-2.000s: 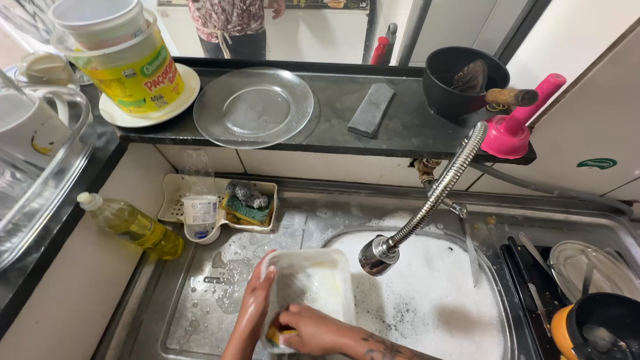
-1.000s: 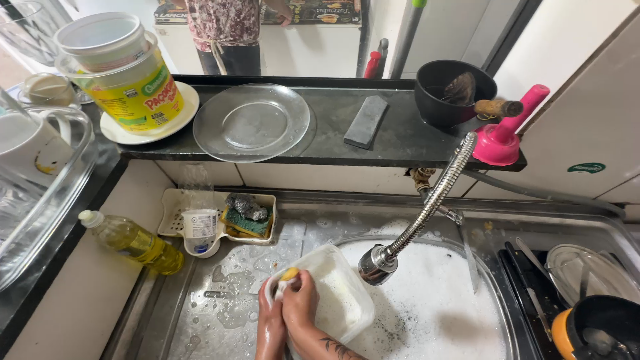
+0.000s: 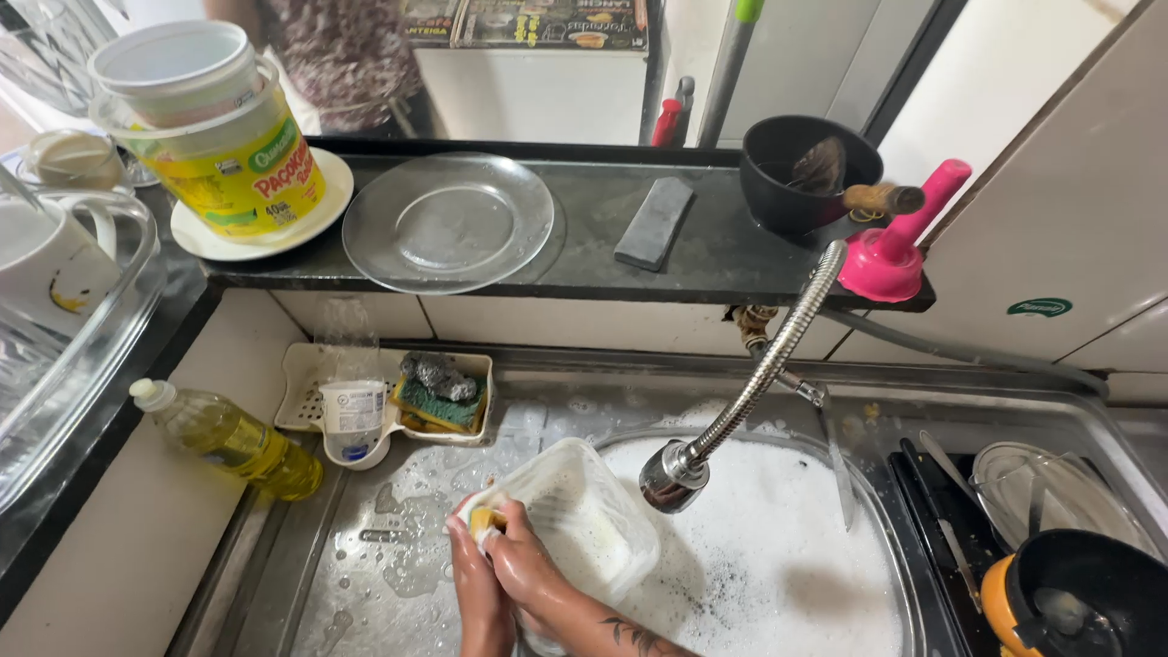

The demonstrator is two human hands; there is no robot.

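Observation:
A translucent plastic container (image 3: 593, 520), soapy inside, is tilted over the left edge of the foam-filled sink basin (image 3: 766, 557). My left hand (image 3: 474, 566) grips its near left rim. Pressed to that same rim is a yellow sponge (image 3: 486, 522), pinched in my right hand (image 3: 527, 552); the two hands touch or nearly touch. White suds cover the fingers. Above the basin hangs the flexible metal faucet (image 3: 675, 474). The container's lower end is partly hidden by my right forearm.
A sponge caddy (image 3: 297, 388) holds a green-yellow sponge (image 3: 444, 401) and steel wool. Left of it leans a bottle of yellow detergent (image 3: 237, 438). The ledge bears a glass plate (image 3: 447, 224), a sharpening stone (image 3: 654, 224), a black pot (image 3: 794, 201) and a pink plunger (image 3: 885, 260). Dishes (image 3: 1040, 493) lie right.
Two seconds ago my right hand was inside the container with the sponge; it is now at the left rim. The container has been turned and tilted.

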